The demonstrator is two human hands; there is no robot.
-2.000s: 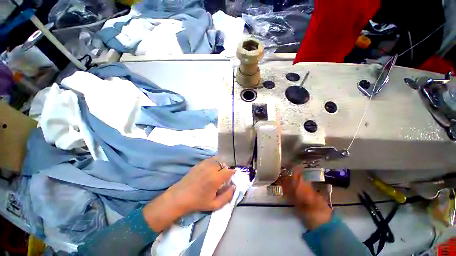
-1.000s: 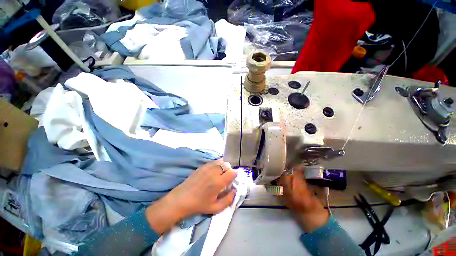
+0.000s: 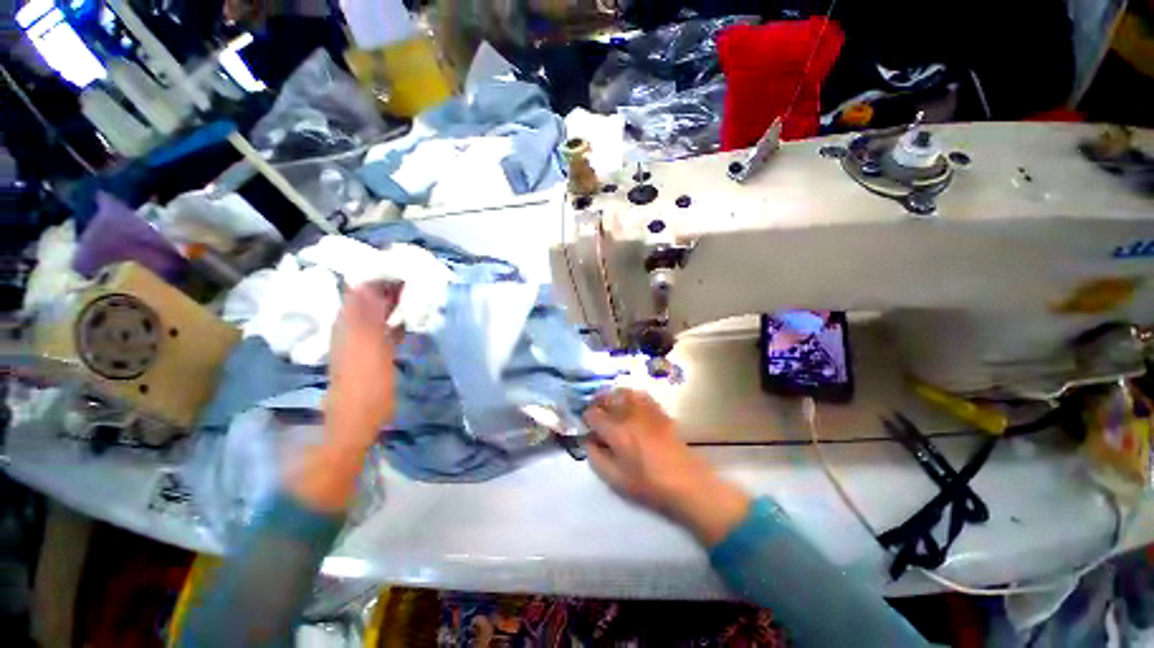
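Light blue cloth [image 3: 443,437] with white panels [image 3: 285,304] lies heaped left of the needle of the cream sewing machine [image 3: 810,253]. Part of it reaches the lit presser foot area [image 3: 658,367]. My left hand [image 3: 371,308] is at the white part of the heap, blurred; whether its fingers hold cloth is unclear. My right hand [image 3: 626,437] is just left of and below the needle, its fingers closed on the edge of the light blue and white cloth.
A smartphone [image 3: 806,352] with a white cable lies under the machine arm. Black scissors [image 3: 930,462] and a yellow-handled tool [image 3: 958,405] lie right of it. A second beige machine [image 3: 133,342] stands far left. Red cloth [image 3: 778,76] and plastic bags [image 3: 671,76] are behind.
The view has shifted and shows more of the table. My left hand has moved from the needle to the heap's back left. My right hand has moved from beneath the machine head onto the cloth.
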